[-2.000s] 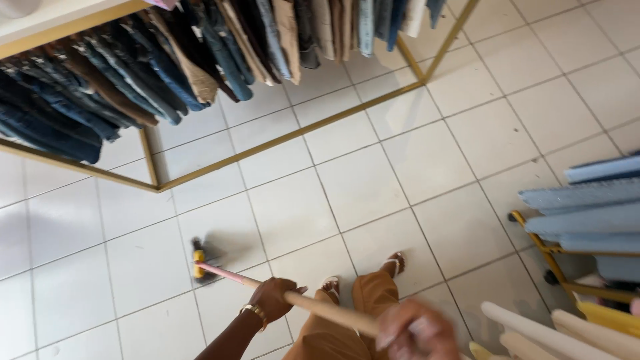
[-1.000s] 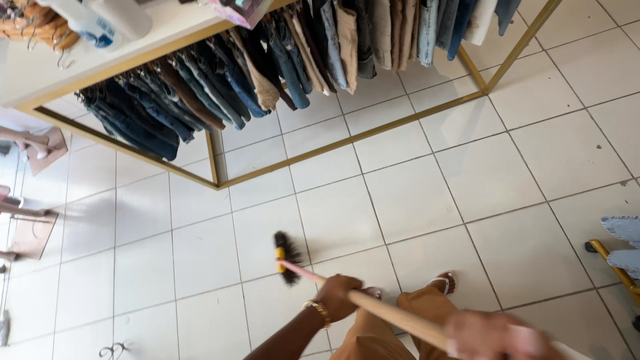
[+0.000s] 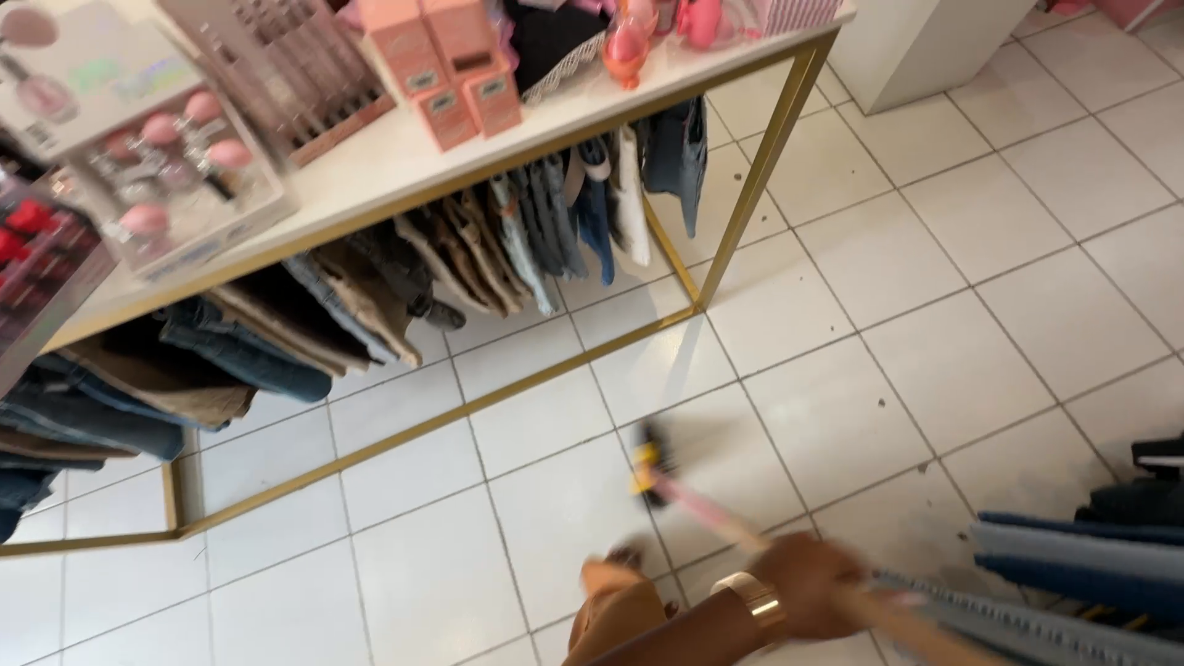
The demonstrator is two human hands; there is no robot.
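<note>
My left hand (image 3: 805,585), with a gold-coloured bracelet on its wrist, is closed around the wooden handle of a broom (image 3: 708,509). The handle runs from the lower right edge up and left, with a pink lower section. At its end, the black-bristled broom head (image 3: 650,462) with a yellow part rests at the tiled floor (image 3: 573,499), in front of the gold frame of a display table. It is blurred. My right hand lies outside the view. Small dark specks (image 3: 881,402) dot the tiles to the right of the broom head.
A white-topped display table with a gold metal frame (image 3: 555,372) carries boxed cosmetics (image 3: 444,83), and jeans and trousers (image 3: 518,240) hang beneath it. More folded or hanging denim (image 3: 1082,555) is at the lower right. A white block (image 3: 916,46) stands behind. My foot (image 3: 624,557) is near the broom head.
The view has shifted a lot to the right along the display table. My left hand has stayed on the broom handle. My right hand, on the handle in both earlier frames, has left the view.
</note>
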